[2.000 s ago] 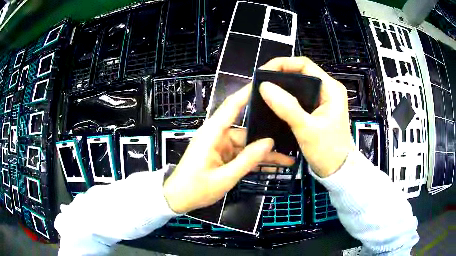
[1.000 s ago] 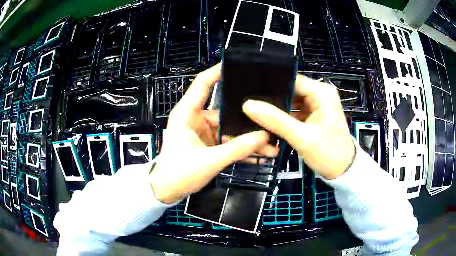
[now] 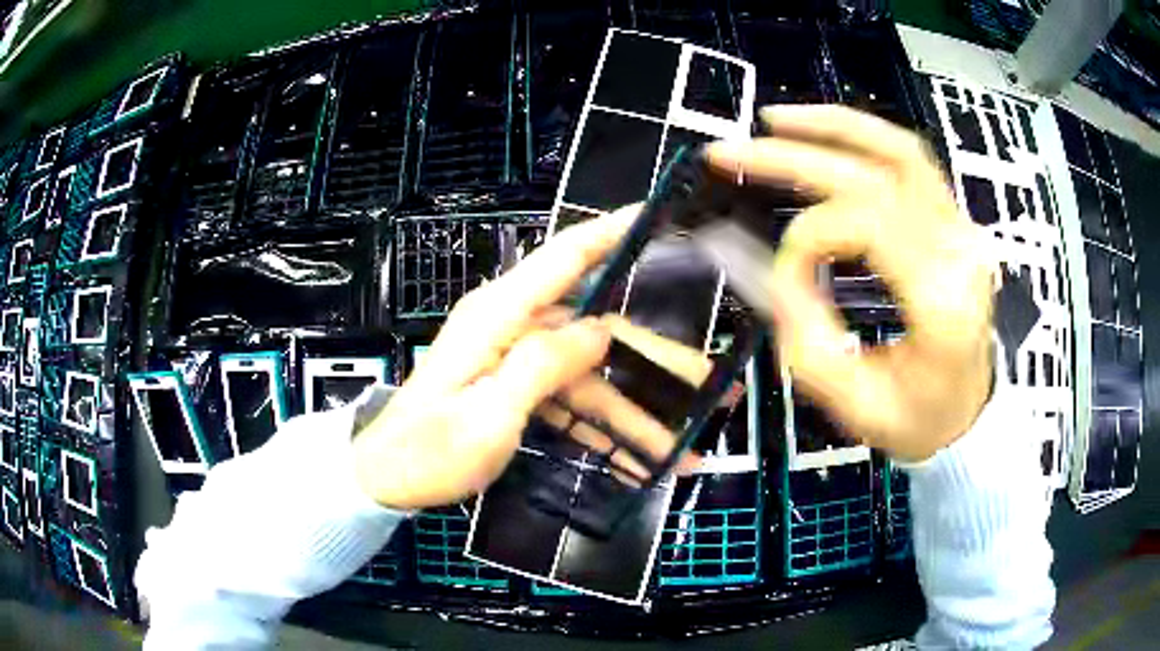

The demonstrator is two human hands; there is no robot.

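Observation:
My left hand (image 3: 477,382) holds a dark phone front housing (image 3: 632,242) by its left side, tilted, with its fingers behind it. Those fingers show through the window area. My right hand (image 3: 897,274) is blurred at the housing's upper right, its fingertips near the top end. A pale blurred streak lies between its thumb and the housing; I cannot tell what it is or whether the hand grips it. The sticker sheet (image 3: 620,153), with black rectangles in white lines, lies beneath on the tray. One cell near its top right has a thick white border.
Teal-edged housings with white window borders (image 3: 255,407) lie in the black blister tray (image 3: 274,274). A neighbouring filled tray (image 3: 89,318) is at left. A white lattice liner (image 3: 1056,331) and a black-celled sheet (image 3: 1113,299) are at right, below a pale post (image 3: 1066,45).
The housing has turned from a nearly upright dark face to a slant, and fingers now show through its window area. My right hand has moved up and right, its thumb off the face.

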